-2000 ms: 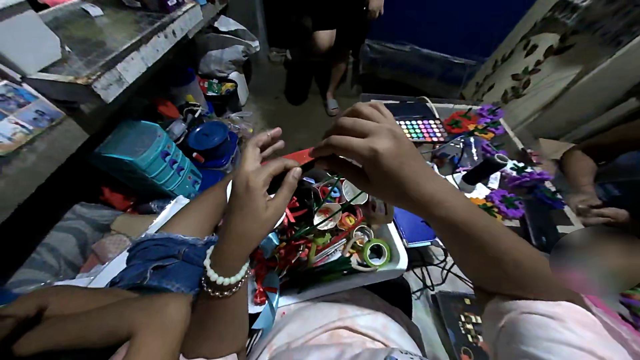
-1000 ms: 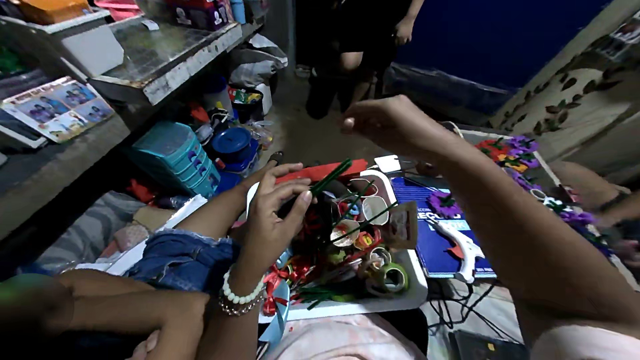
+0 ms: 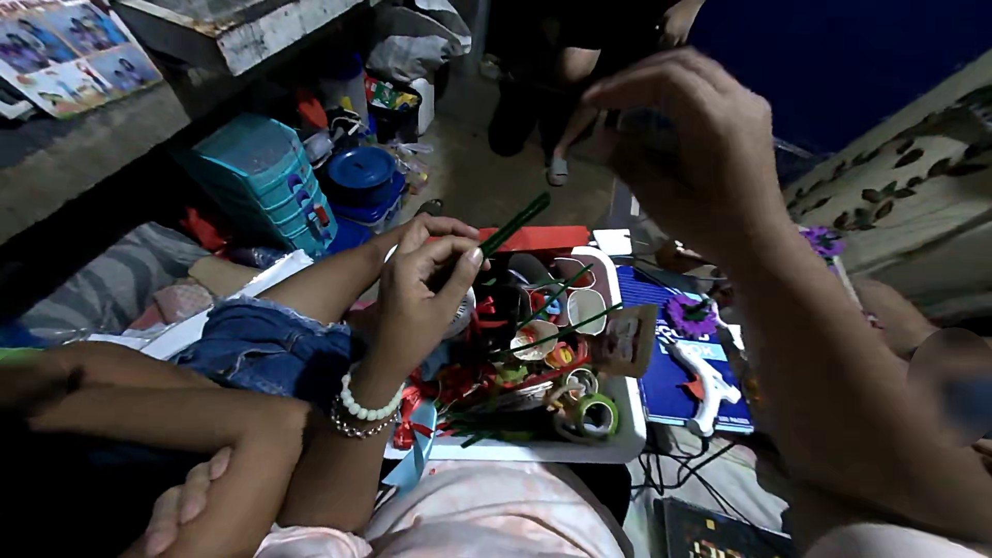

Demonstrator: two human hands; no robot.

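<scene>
My left hand [image 3: 426, 287], with two bracelets at its wrist, pinches a green fuzzy stem, likely a pipe cleaner [image 3: 518, 225], which slants up to the right. Raised at the upper right is my right hand [image 3: 690, 132]; its fingers are bent and their tips are partly hidden, so I cannot tell what it holds. Below both hands a white tray [image 3: 515, 449] rests near my lap. It holds paper cups [image 3: 587, 311], a roll of green tape [image 3: 597, 416], red ribbon and more thin green stems. A light blue ribbon [image 3: 418, 449] hangs over its near left edge.
Right of the tray, a white glue gun [image 3: 704, 391] and a purple flower [image 3: 691, 315] lie on a blue notebook [image 3: 659, 387], with black cables below. Teal drawers [image 3: 263, 182] and a blue lidded container [image 3: 361, 170] stand left. People sit at both sides; another is ahead.
The paint palette over the right side is no longer in view. My right hand has moved up and away from my left hand, which holds the green stem in both later frames.
</scene>
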